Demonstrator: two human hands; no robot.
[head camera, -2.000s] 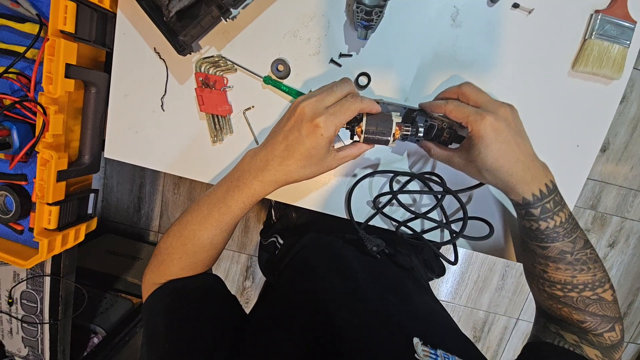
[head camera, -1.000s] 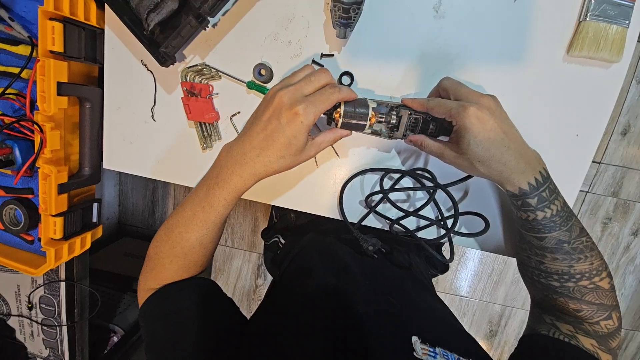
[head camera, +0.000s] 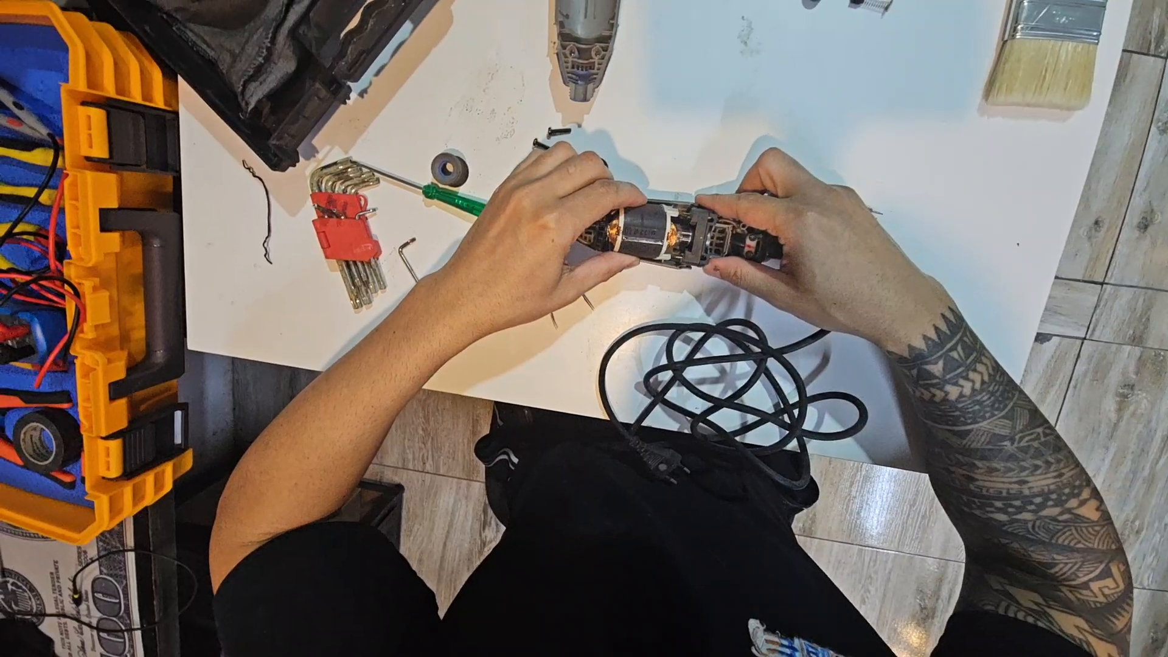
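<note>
An opened power tool's motor assembly (head camera: 646, 230), with copper windings showing, lies level between my two hands above the white table. My left hand (head camera: 538, 233) grips its left end, thumb below and fingers above. Around the right end, my right hand (head camera: 812, 242) closes with thumb and fingers; the palm side is hidden. A black power cord (head camera: 730, 374) lies coiled below the tool, its plug (head camera: 659, 459) hanging at the table's front edge. A green-handled screwdriver (head camera: 453, 199) rests just left of my left hand. Beyond the hands lies a grey plastic housing half (head camera: 586, 41).
A red hex key holder (head camera: 345, 224), a loose hex key (head camera: 408, 258), a black ring (head camera: 449, 168) and small screws (head camera: 558, 132) lie on the left half. A paintbrush (head camera: 1045, 64) is at the far right, a black case (head camera: 265, 82) at the back left, a yellow toolbox (head camera: 91, 274) beyond the left edge.
My right hand has shifted its hold along the right part of the motor assembly. Both hands still hold the assembly over the table.
</note>
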